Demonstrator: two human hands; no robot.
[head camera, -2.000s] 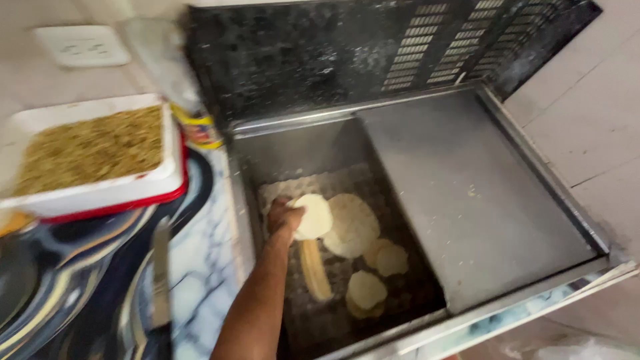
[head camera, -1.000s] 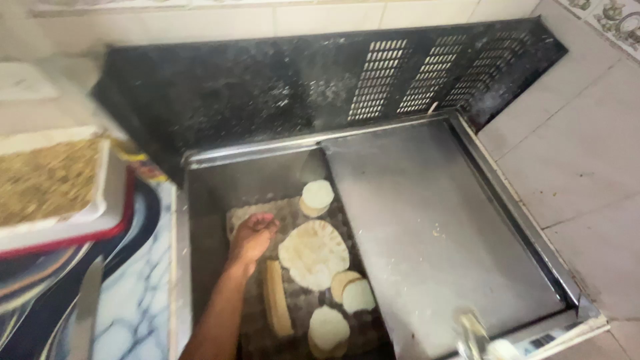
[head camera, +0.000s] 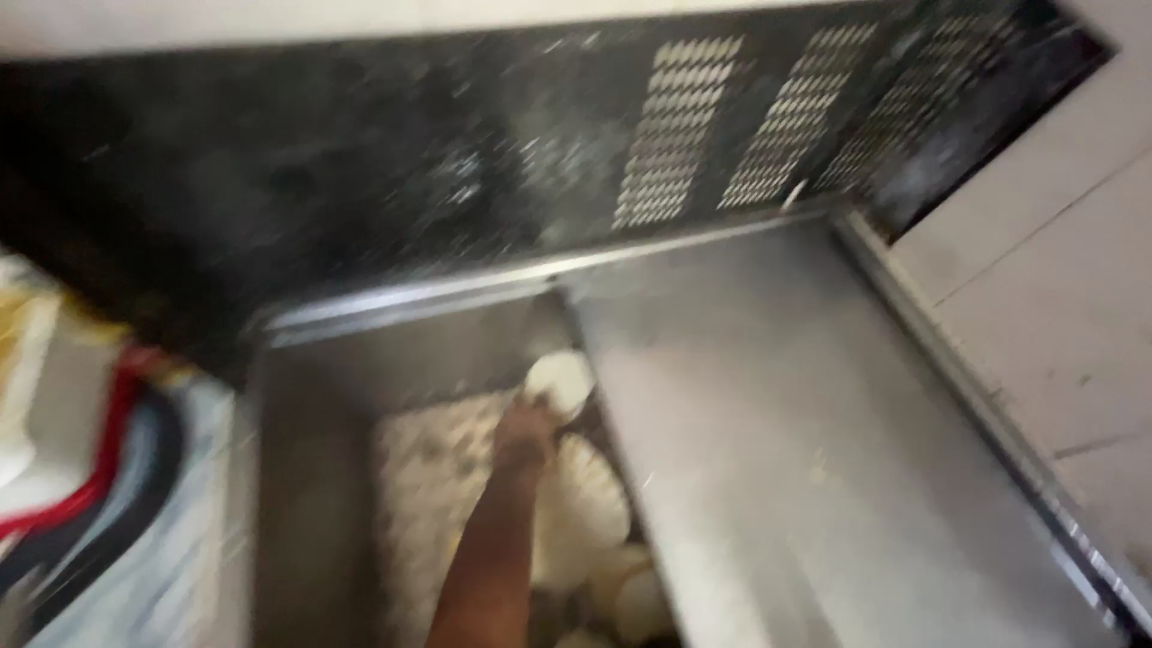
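My left hand (head camera: 531, 423) reaches down into the deep metal box, its fingers at the near edge of a pale round flat piece (head camera: 565, 380), perhaps dough or bread. Blur hides whether the fingers grip it. Just right of my wrist lies a larger flatbread (head camera: 594, 495), partly covered by the arm. More round pieces (head camera: 639, 598) lie lower down, near the edge of the metal sheet. A light, mottled slab (head camera: 432, 477) lies left of my forearm on the box floor. My right hand is not in view.
A flat metal sheet (head camera: 765, 387) covers the box's right part. Behind it stands a black panel (head camera: 387, 153) with slotted vents. At the left, a white container (head camera: 63, 432) sits by a red rim on the marble-patterned counter (head camera: 180, 531). A tiled wall (head camera: 1035, 297) borders the right side.
My left hand has moved from beside the large flatbread to the pale round piece at the far end of the box. The shiny object at the lower right is out of view.
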